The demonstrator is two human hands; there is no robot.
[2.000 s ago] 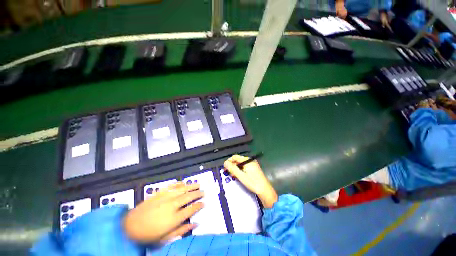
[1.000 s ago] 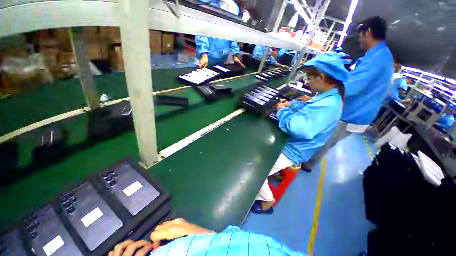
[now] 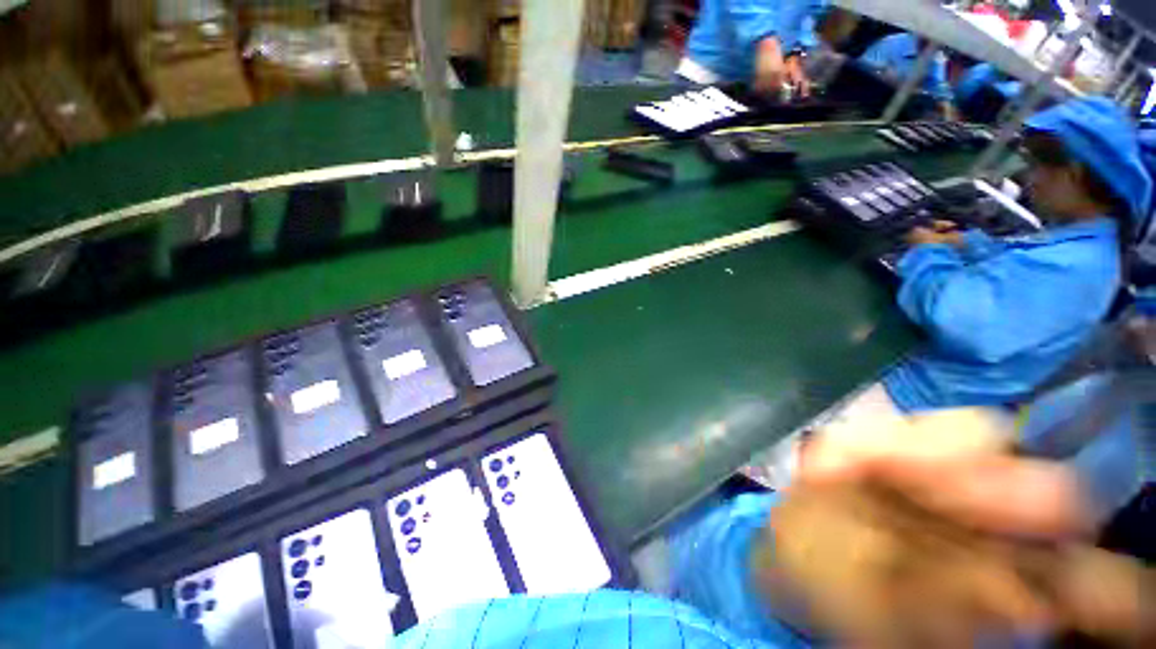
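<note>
Phones with pale backs and dark camera lenses lie in the near black tray; one is at its right end point(image 3: 545, 514). Behind it, a second black tray point(image 3: 488, 412) holds a row of grey phones with white labels. My right hand point(image 3: 875, 558) is large and badly blurred at the lower right, off the trays. Another blurred hand shape overlaps it; whose it is, and whether anything is held, I cannot tell. A blurred blue sleeve shows at the lower left; my left hand is not visible.
A white post point(image 3: 545, 165) stands behind the far tray's right corner. Black holders point(image 3: 209, 228) sit in a row on the green belt. At the right, a person in blue point(image 3: 1014, 292) works at another black tray point(image 3: 875, 197). Another person's hands show at the back.
The view swung back left, so both trays show again. My right hand has left the near tray and is raised at the lower right. My left hand has gone from view.
</note>
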